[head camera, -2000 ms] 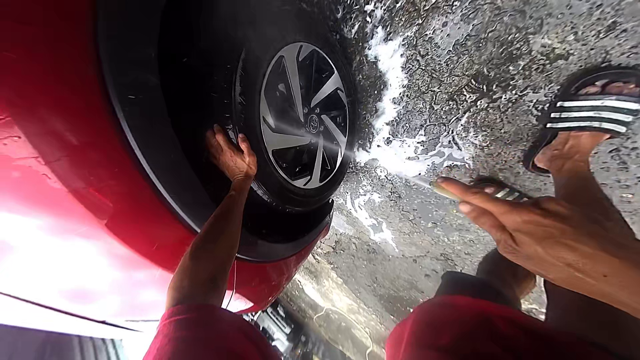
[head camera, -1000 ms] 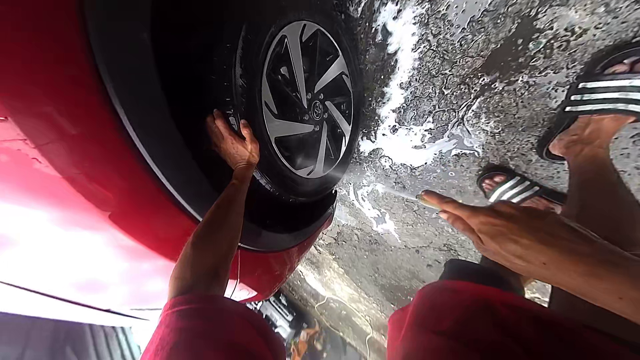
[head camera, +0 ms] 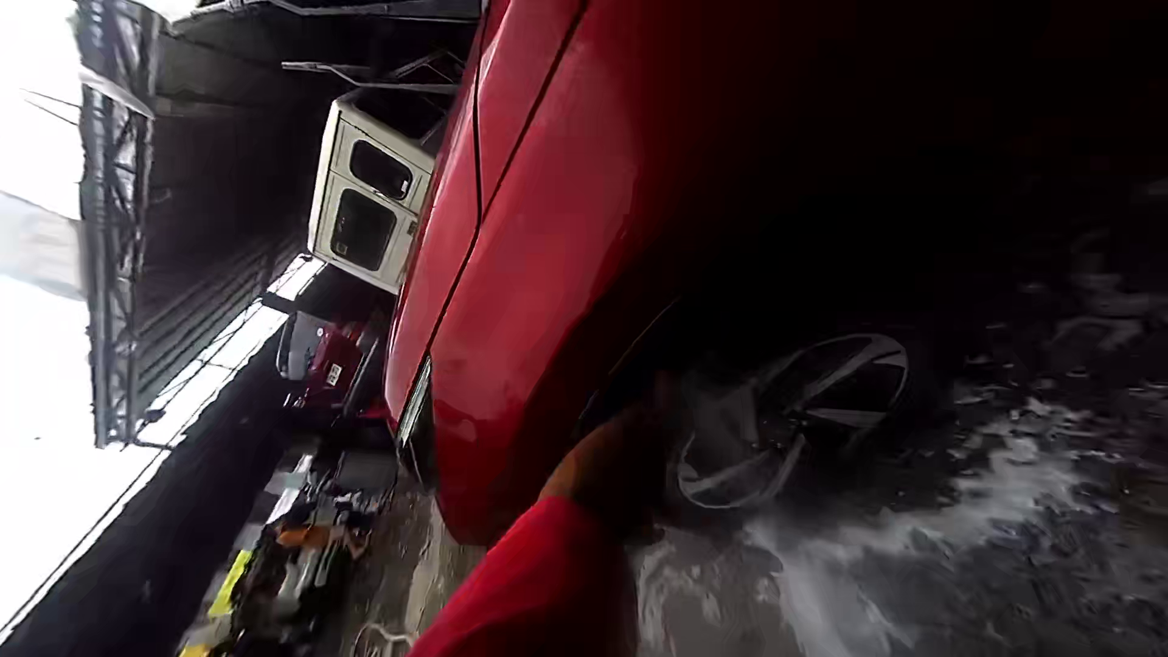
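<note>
A red car [head camera: 538,237] fills the middle of the head view, which is tilted sideways. Its spoked alloy wheel [head camera: 794,420] shows dimly in deep shadow. My left arm, in a red sleeve [head camera: 547,584], reaches toward the dark wheel arch beside the wheel; the hand at its end is lost in shadow, so its fingers cannot be made out. White spray or foam [head camera: 839,566] lies over the wet ground next to the wheel. My right hand is not in view.
A cream-coloured van [head camera: 370,192] and another red vehicle [head camera: 333,365] stand beyond the car. Assorted items [head camera: 310,538] are piled on the ground near its front. A metal truss [head camera: 119,228] and roofing stand at the left.
The view has swung sharply toward the car's body and the building. My right hand, earlier holding a spraying nozzle, has left the view, as have the sandalled feet.
</note>
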